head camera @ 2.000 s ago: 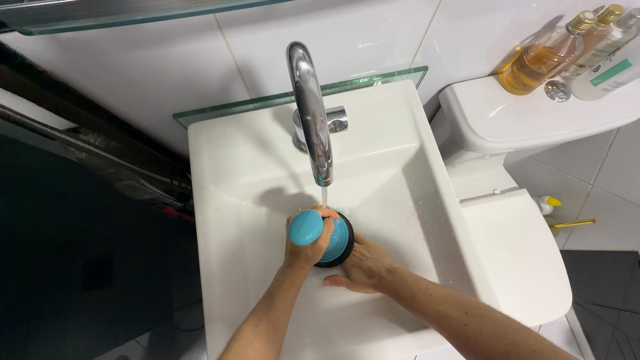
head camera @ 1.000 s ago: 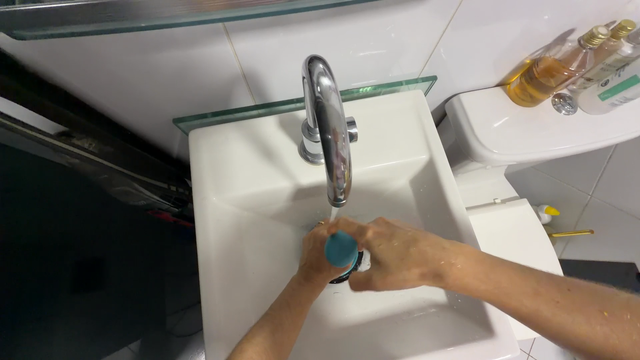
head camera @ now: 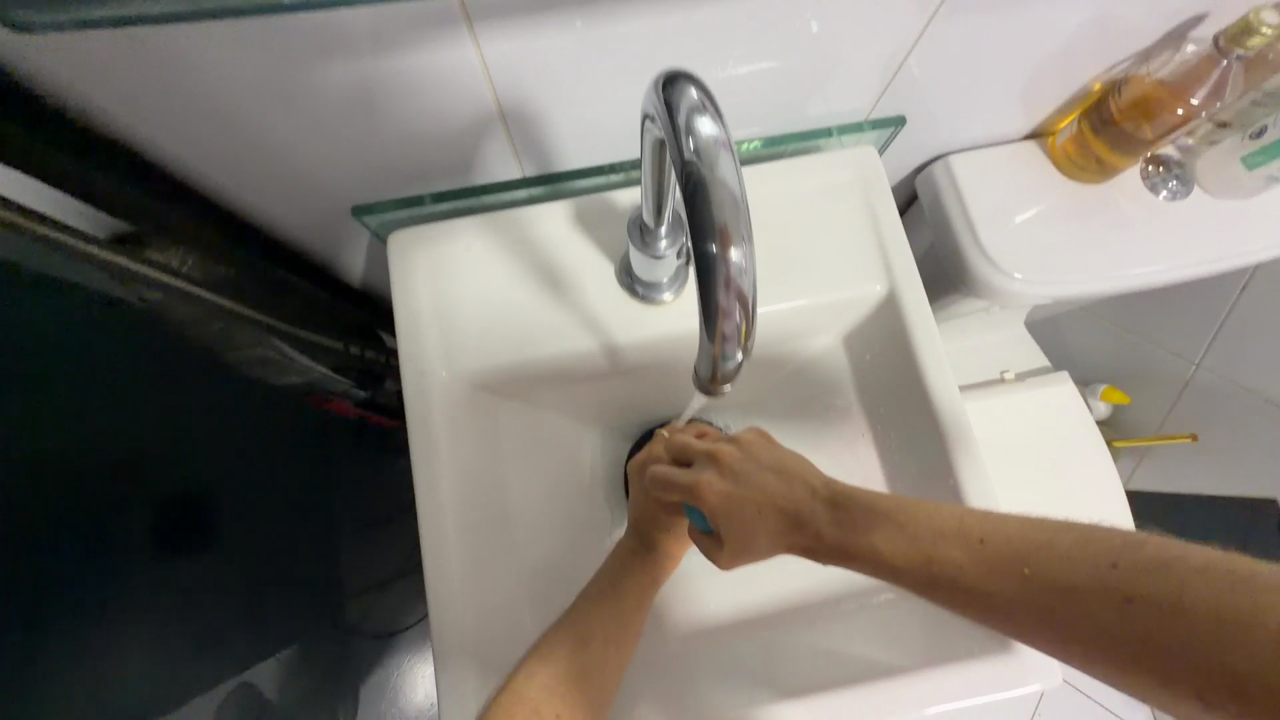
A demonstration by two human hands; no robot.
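Under the chrome faucet [head camera: 715, 230], a thin stream of water falls toward my two hands, which are close together in the white sink [head camera: 510, 480]. My left hand [head camera: 655, 495] is closed around a blue-handled plunger [head camera: 698, 518], mostly covered by my fingers. The black round rim of the plunger shows beyond my left hand, low in the basin. My right hand [head camera: 755, 495] lies over the top of the blue handle and against my left hand, its fingers curled. Only a small bit of blue shows between the hands.
A green-edged glass shelf [head camera: 520, 195] runs behind the sink. To the right, an amber bottle [head camera: 1110, 125], a white bottle [head camera: 1240, 150] and a round chrome button [head camera: 1167, 175] are on the toilet tank [head camera: 1100, 240]. A dark panel [head camera: 180, 480] stands at the left.
My right hand has risen from beside the black rim, in the oldest frame, to the top of the blue handle. It now covers most of the handle, which showed plainly before.
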